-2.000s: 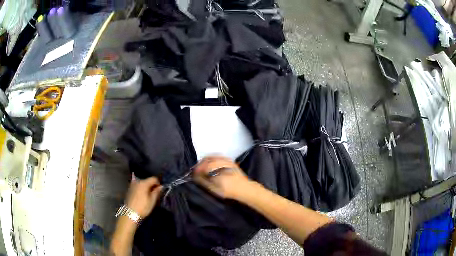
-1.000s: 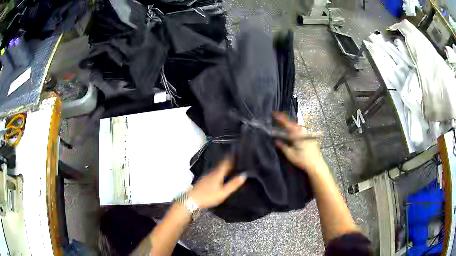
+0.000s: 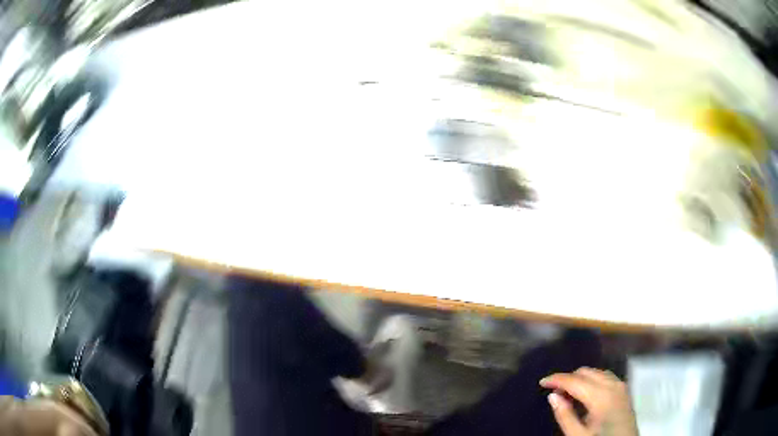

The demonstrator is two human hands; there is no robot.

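Observation:
The white machine table [image 3: 273,162] fills the middle of the view, blurred by motion. The sewing machine [image 3: 597,68] stands at the upper right, with its silver and dark needle plate area [image 3: 490,162] to the left of centre of its body. My right hand [image 3: 593,402] is at the lower right below the table's front edge, fingers apart, nothing seen in it. My left hand [image 3: 43,419] is cut off at the lower left corner beside a wrist band; its fingers are not shown.
The table's orange-brown front edge [image 3: 409,298] runs across the view above my dark-clothed legs [image 3: 277,358]. A pale stool top [image 3: 676,390] is at the lower right. Blurred dark cloth [image 3: 111,349] lies at lower left. Orange scissors appear near the right rim [image 3: 755,200].
The view has swung from the tied black bundles at the side to the machine table. My hands have come away from the bundle and moved apart.

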